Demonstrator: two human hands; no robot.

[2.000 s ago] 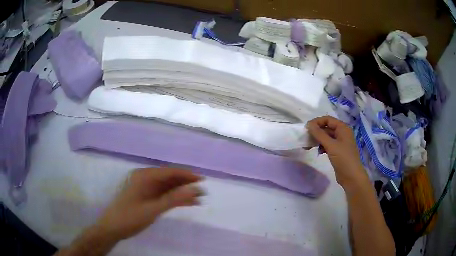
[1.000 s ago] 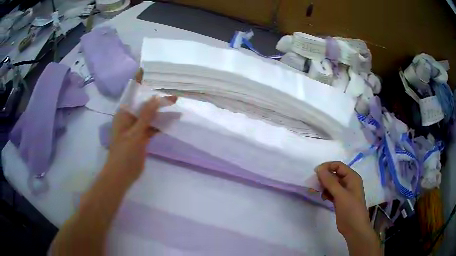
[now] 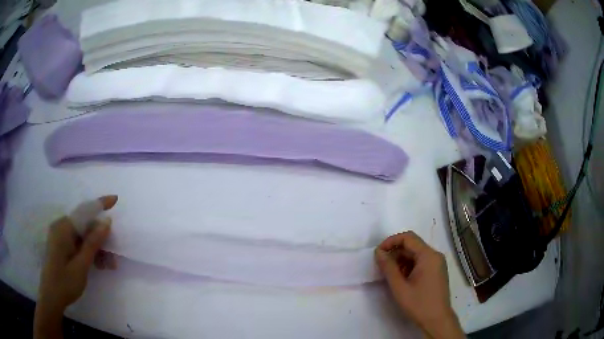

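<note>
A thin, see-through white strip (image 3: 245, 255) spans between my two hands at the front of the table, with pale lilac showing at its lower edge. My left hand (image 3: 76, 255) pinches its left end, and my right hand (image 3: 410, 261) pinches its right end. Behind it lies a curved lilac strip stack (image 3: 218, 136). Behind that are a smaller puffy white strip pile (image 3: 218, 89) and a thick curved white stack (image 3: 225, 26) with grey-white layered edges. Whether the held strip touches the cloth along its length I cannot tell.
A dark iron (image 3: 490, 222) with a shiny edge stands at the right, beside a yellow-orange bundle (image 3: 540, 185). Blue-and-white striped ties (image 3: 470, 106) tangle at the back right. A folded lilac bundle (image 3: 50, 56) lies at the back left, with part of another at the left edge.
Both hands have carried the white strip from over the lilac stack towards the front of the table. The view has tilted down, and the iron now shows at the right.
</note>
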